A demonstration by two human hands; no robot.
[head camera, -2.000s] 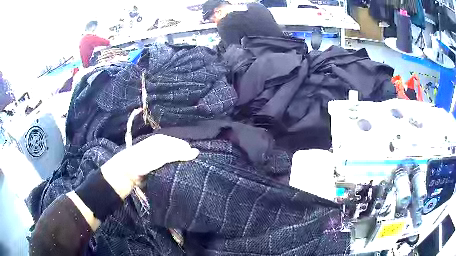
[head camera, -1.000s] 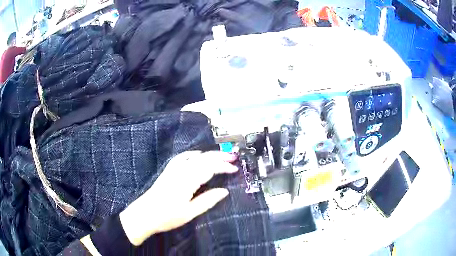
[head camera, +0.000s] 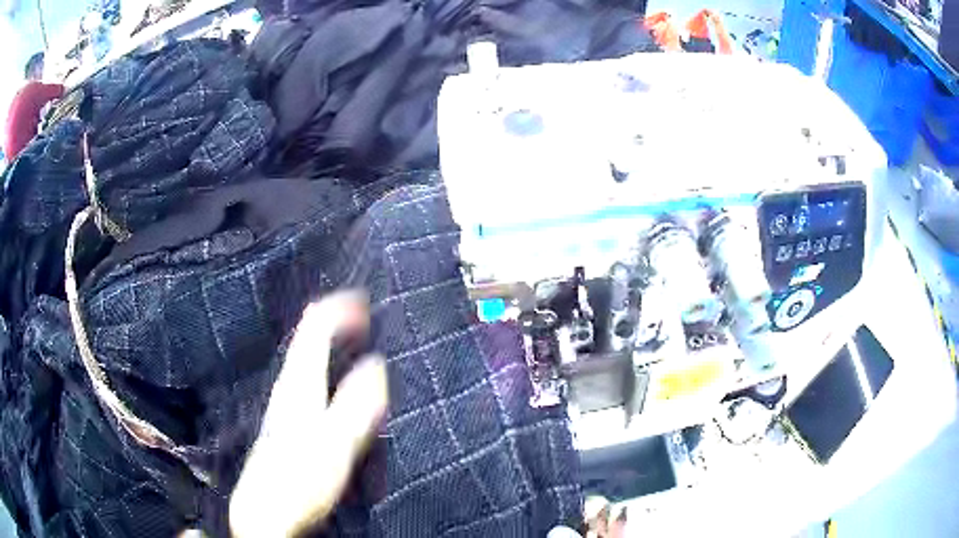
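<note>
A checked dark fabric panel (head camera: 447,384) lies in front of the overlock machine (head camera: 652,137), its right edge at the presser foot and needle area (head camera: 542,363). My left hand (head camera: 310,420) is blurred over the cloth, left of the needle, thumb and fingers apart; no cloth shows pinched in it. Only fingertips of my right hand (head camera: 597,519) show at the bottom edge, by the panel's lower right corner; whether they hold anything is hidden.
Checked cloth (head camera: 158,116) is heaped at the left with a pale bundle tie (head camera: 84,315) over it. Black lining fabric (head camera: 358,84) is heaped behind. A control panel (head camera: 810,252) is on the machine's right front. Blue bins (head camera: 841,95) stand at the back right.
My left hand has moved left, away from the needle area. The panel's grid now shows beside the machine up to its back left. Fingertips of my right hand have appeared at the bottom.
</note>
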